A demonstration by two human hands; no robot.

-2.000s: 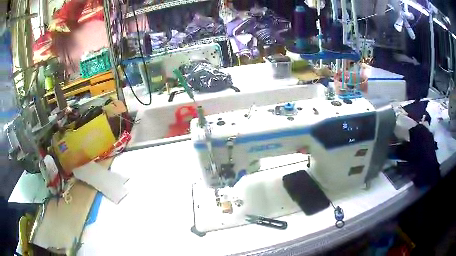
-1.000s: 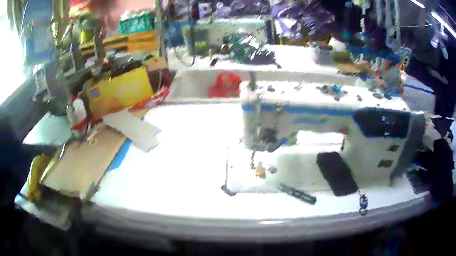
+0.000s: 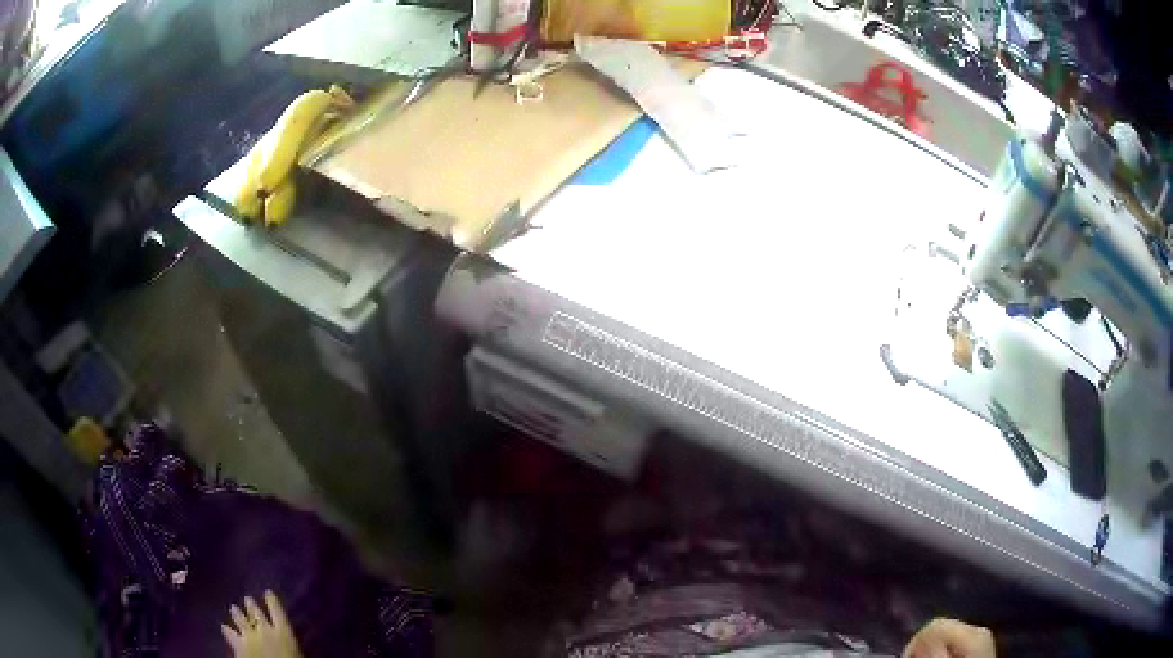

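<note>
My left hand shows at the bottom left, cut off by the picture's edge, its fingers a little apart over dark purple cloth. I see no grip on the cloth. Striped dark cloth bunches beside it, low down. My right hand shows only in part at the bottom edge, below the table front; its fingers are hidden. The snips and a flat black phone-like object lie on the bed of the sewing machine at the right.
The white table has a measuring strip along its front edge. A tan cardboard sheet and a pale strip lie at its left end. Bananas lie on a side surface. A patterned lap cloth shows below.
The view has swung left and down; the machine now stands at the right. Both hands and the purple cloth have come into view at the bottom. The snips still lie on the machine bed.
</note>
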